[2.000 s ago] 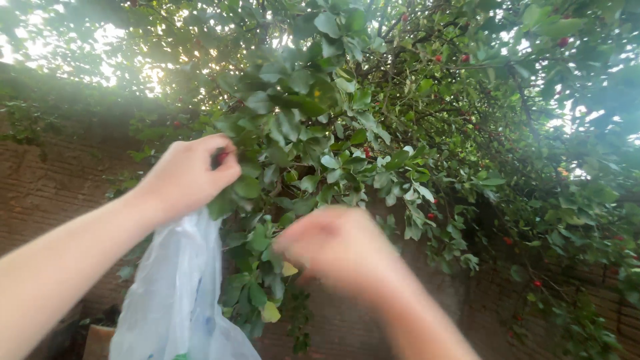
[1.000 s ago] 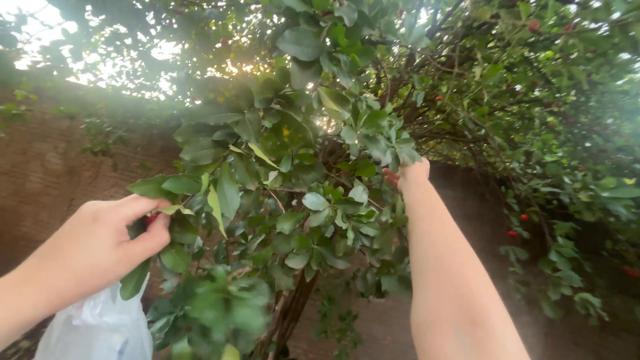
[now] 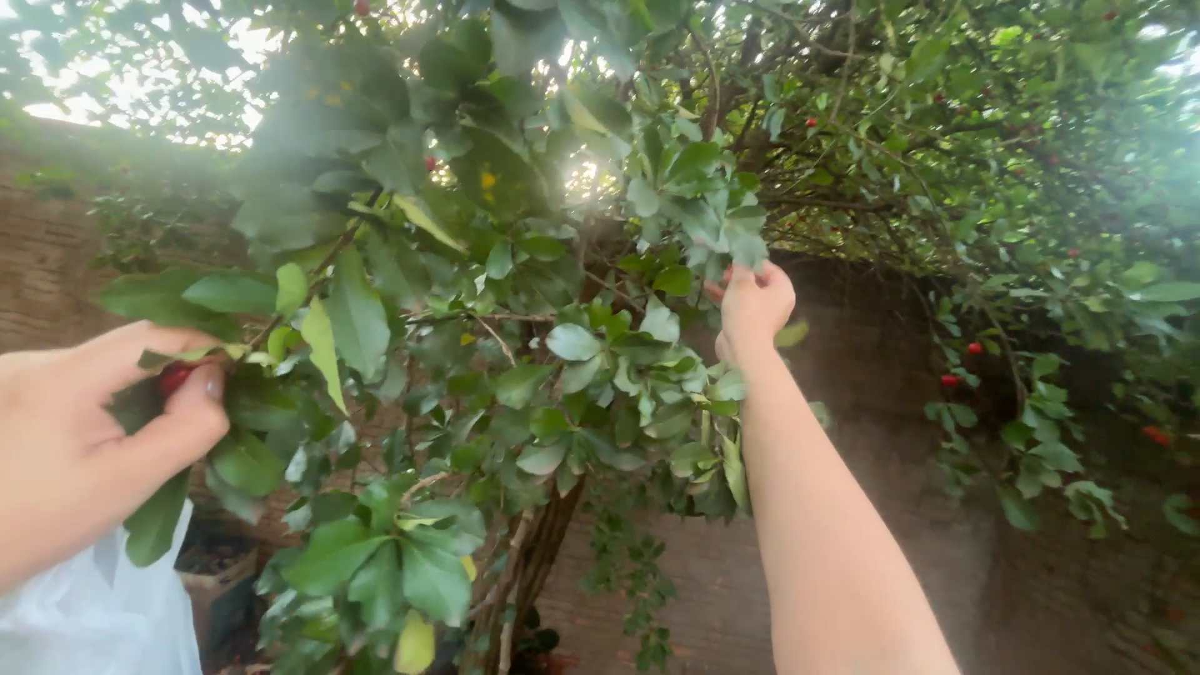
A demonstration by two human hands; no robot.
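Observation:
At the left, my left hand (image 3: 112,431) pinches a red berry (image 3: 176,377) and a leafy twig between thumb and fingers. A whitish plastic bag (image 3: 103,609) hangs below that hand; how it is held is hidden. My right hand (image 3: 753,305) reaches up to the foliage right of centre, its fingertips partly behind the leaves (image 3: 717,220), so whether it holds anything is hidden. More red berries (image 3: 949,381) hang among the leaves on the right.
A brown wall (image 3: 872,422) runs behind the tree. The woody stems (image 3: 539,553) rise at bottom centre. Leafy branches (image 3: 1041,450) hang down at the right. A box-like container (image 3: 217,586) stands low at the left, beside the bag.
My left hand has moved lower and left, with the bag, and now has a red berry at its fingertips. My right hand has gone from low near the centre up into the leaves.

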